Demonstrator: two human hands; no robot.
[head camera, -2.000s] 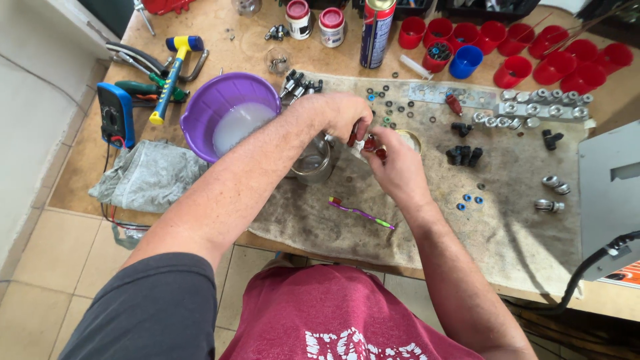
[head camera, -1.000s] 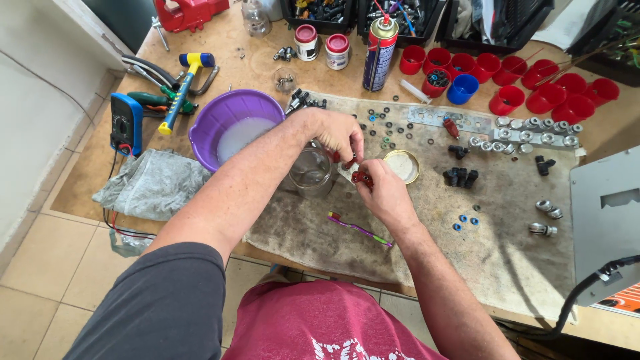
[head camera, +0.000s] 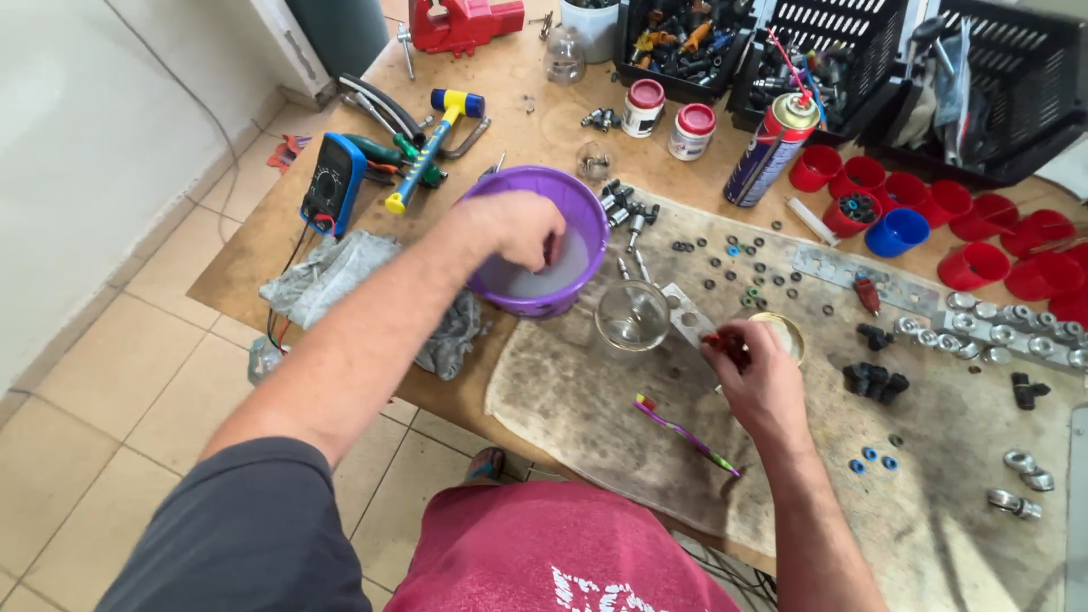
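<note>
My left hand [head camera: 523,229] is over the purple plastic basin [head camera: 586,204] of cloudy liquid, its fingers closed on a small dark red part [head camera: 551,248]. Further right, above the stained cloth mat [head camera: 578,399], my right hand [head camera: 756,365] holds several small red parts [head camera: 729,347], partly hidden by the fingers. Close to it are a perforated metal strip [head camera: 687,316] and a round metal lid [head camera: 786,336]. An open glass jar [head camera: 632,316] stands between the hands. A purple and green toothbrush [head camera: 688,435] lies below the jar. Fuel injectors [head camera: 625,208] lie beside the basin.
A grey rag [head camera: 340,272], a multimeter [head camera: 333,183] and a mallet [head camera: 433,153] lie left of the basin. Behind stand a spray can [head camera: 769,153], lidded jars [head camera: 643,109] and black crates [head camera: 680,81]. Red cups [head camera: 973,265], rubber rings [head camera: 756,270] and metal fittings [head camera: 964,323] occupy the right.
My hands were close together above the mat near the glass jar. The left one has moved left to the basin with a red part; the right one is still near the lid.
</note>
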